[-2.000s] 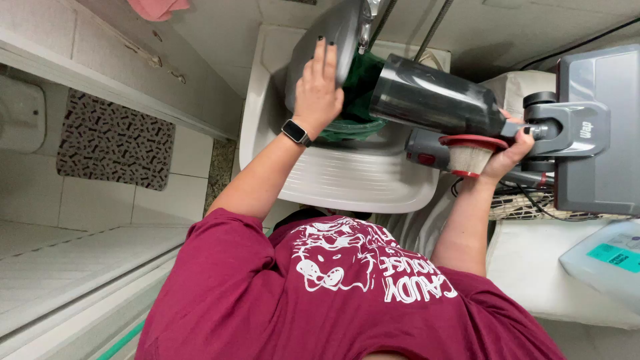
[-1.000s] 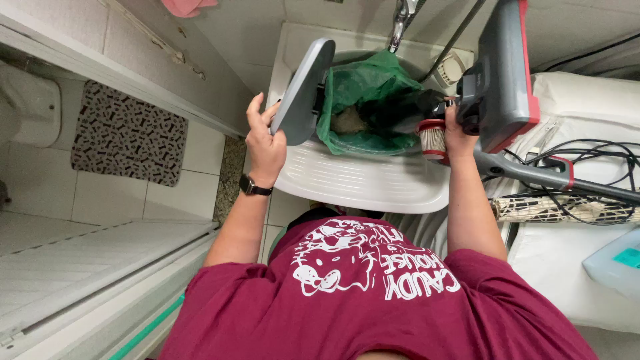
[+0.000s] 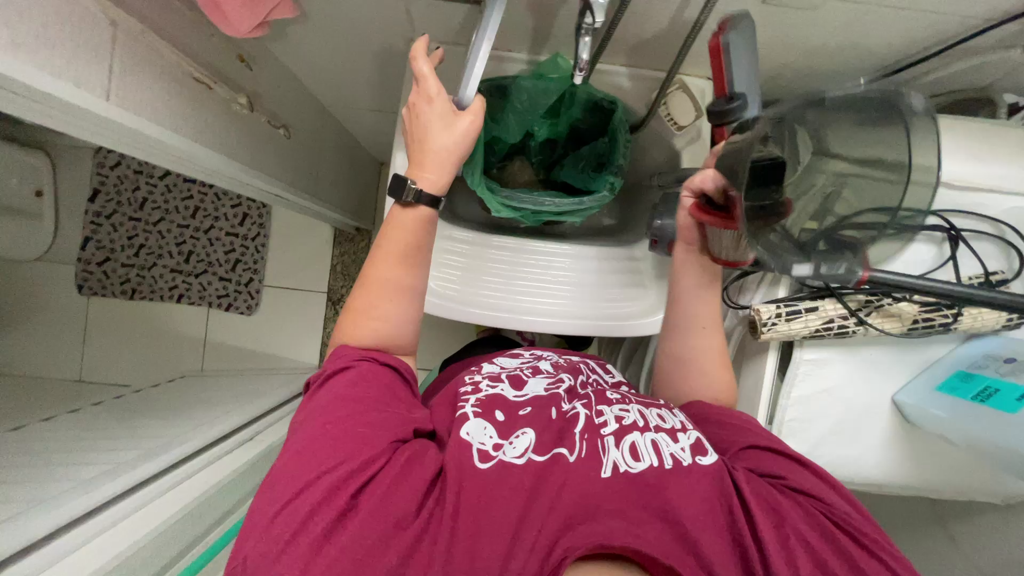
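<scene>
My left hand (image 3: 438, 120), with a black watch on its wrist, holds the edge of a grey bin lid (image 3: 482, 52), tilted upright beside a bin lined with a green plastic bag (image 3: 552, 152). Grey dust lies low in the bag. The lined bin stands in a white laundry sink (image 3: 552, 280) under a metal tap (image 3: 582, 48). To the right, my right hand (image 3: 704, 200) grips a handheld vacuum cleaner; its transparent dust container (image 3: 864, 168) is blurred and points right. A red-rimmed pleated filter (image 3: 726, 234) is at that hand's fingers.
Right of the sink, a white surface (image 3: 840, 392) bears a black cable (image 3: 948, 232), a rolled patterned mat (image 3: 880, 312) and a translucent container (image 3: 960, 392) with a teal label. A patterned rug (image 3: 176, 232) lies on the floor at left. A flexible hose (image 3: 680, 64) hangs behind the sink.
My right hand has moved the vacuum cleaner from over the green bag to the right, and its dust container now points away from the bin. My left hand and the lid have moved up beside the bin.
</scene>
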